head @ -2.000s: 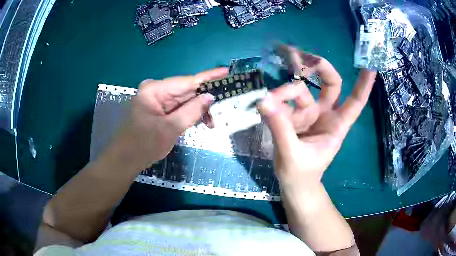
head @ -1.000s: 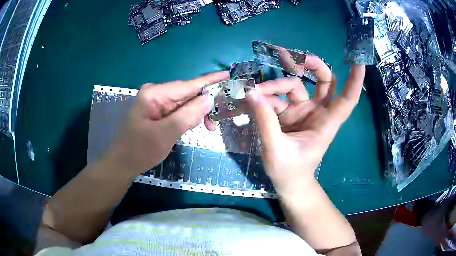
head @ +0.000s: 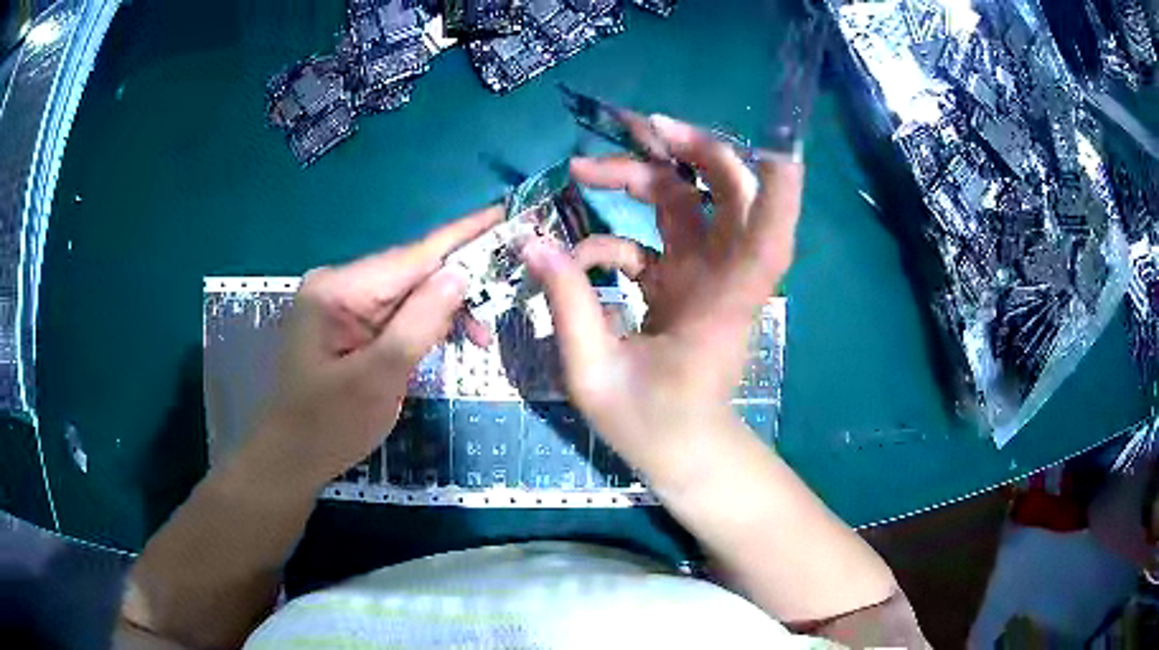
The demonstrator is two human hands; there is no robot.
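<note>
A small pale, shiny circuit board (head: 489,272) is held at its left end between the thumb and fingers of my left hand (head: 372,333). My right hand (head: 680,279) has its thumb on the board's right part, with its other fingers bent or raised. A thin dark strip (head: 597,116) sticks out past the right fingers; I cannot tell if it is film or a tool. A blurred dark film piece (head: 797,79) is on a raised right fingertip. The film sheet (head: 496,444) lies below both hands, partly hidden by them.
Loose boards (head: 369,64) lie in a jumbled pile at the far side of the green bench (head: 165,165). A large clear bag full of boards (head: 1017,216) is at right. A curved stack of pale strips (head: 51,191) is at far left. The bench edge curves in front.
The view has shifted, so the pile and bag sit differently. The board is more tilted. My right fingers have bent over its far side, and the board's dark face has turned to a pale, shiny one.
</note>
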